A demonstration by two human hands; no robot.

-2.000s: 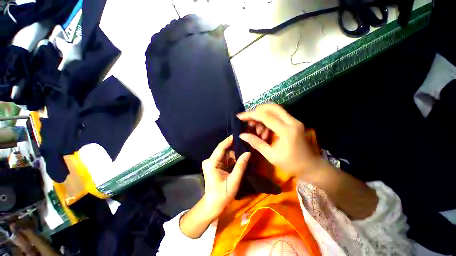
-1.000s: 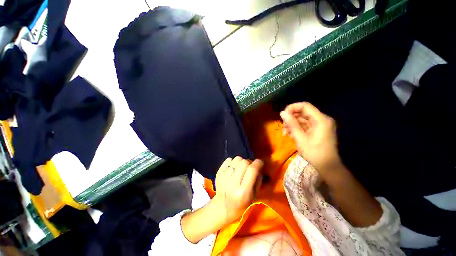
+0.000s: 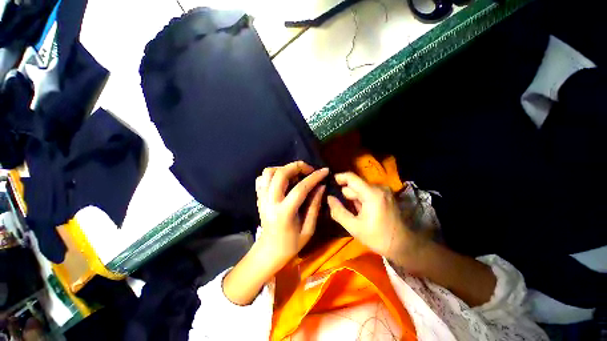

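A dark navy fabric panel (image 3: 219, 106) lies flat on the white table and hangs over its green edge towards my lap. Its left side is curved and its right side is a straight folded edge. My left hand (image 3: 287, 206) grips the panel near the lower end of that edge. My right hand (image 3: 366, 210) is just to the right, its thumb and fingertips at the same edge, pinching dark fabric there. The fabric between and below my fingers is in shadow, so its exact fold is hidden.
A heap of navy pieces (image 3: 100, 160) lies at the left. Black shears (image 3: 431, 9) and a narrow dark strip (image 3: 323, 16) lie at the top. A green edging strip (image 3: 393, 73) runs along the table edge. An orange apron (image 3: 319, 266) covers my lap. A yellow-orange cloth (image 3: 81, 250) hangs at the left.
My right hand has come back from the right to the fabric edge beside my left hand. My left hand has moved up along the panel and its fingers have shifted. The view has shifted slightly.
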